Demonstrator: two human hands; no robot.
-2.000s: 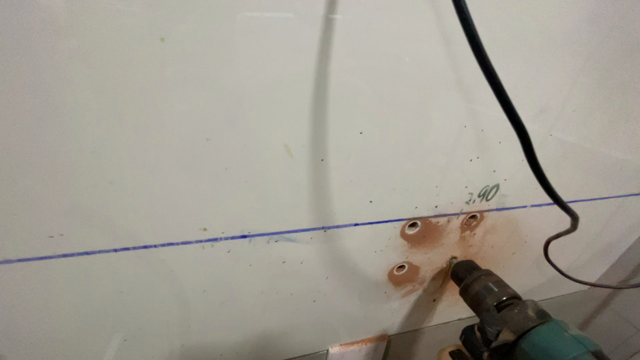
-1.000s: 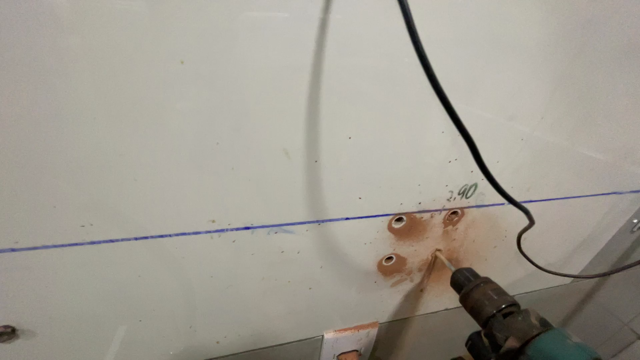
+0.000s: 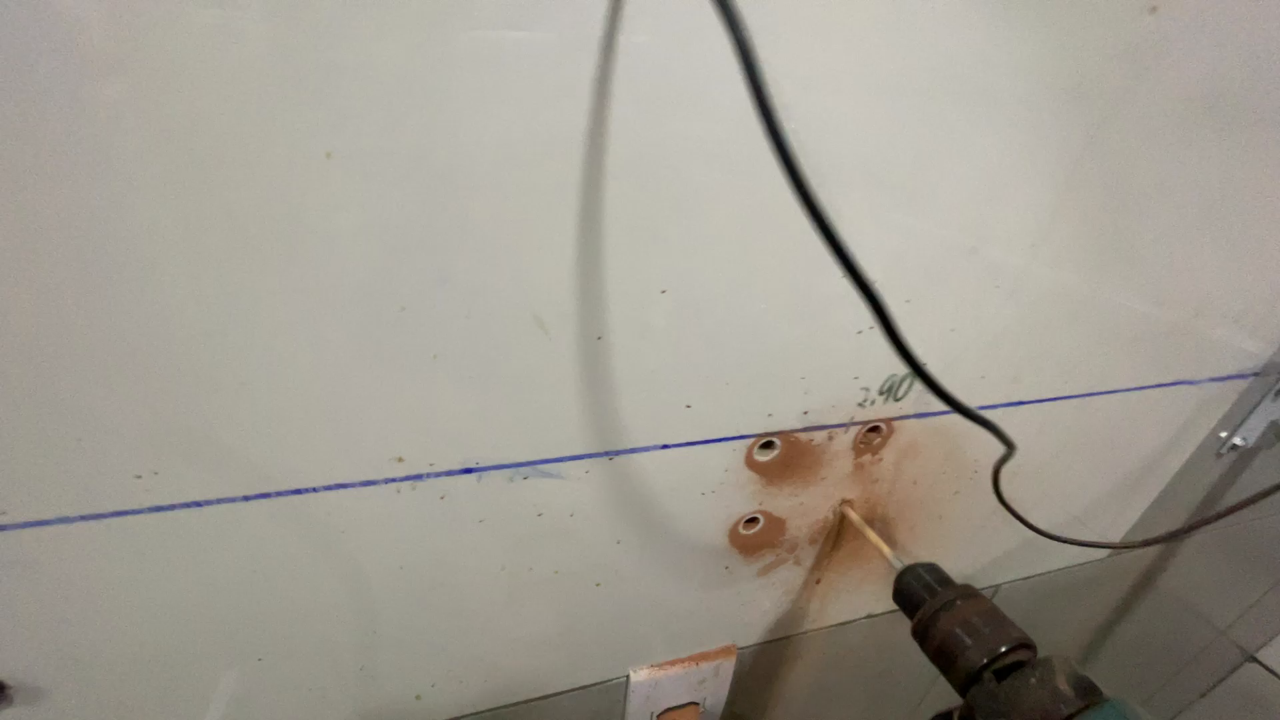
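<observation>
A rotary drill (image 3: 975, 630) with a dark, worn chuck and a teal body enters from the lower right. Its bit (image 3: 872, 533) touches a white wall panel (image 3: 350, 250) at a spot ringed with reddish dust. Beside that spot are several drilled holes, among them an upper left one (image 3: 767, 448), a lower left one (image 3: 750, 523) and an upper right one (image 3: 874, 433), each smeared with red dust. A blue line (image 3: 470, 470) crosses the panel just above them, with a handwritten mark (image 3: 886, 388) over it. Neither of my hands shows in the view now.
A black cable (image 3: 820, 215) hangs in front of the panel and curls off to the right. Below the holes, a white electrical box or plate (image 3: 685, 680) dusted with red is set at the panel's lower edge. A metal bracket (image 3: 1240, 430) is at the right, near grey tiles (image 3: 1240, 690).
Two seconds ago the chuck was close to the wall; one second ago more of the bit showed, and now a longer stretch is visible. The cable has shifted relative to the handwritten mark.
</observation>
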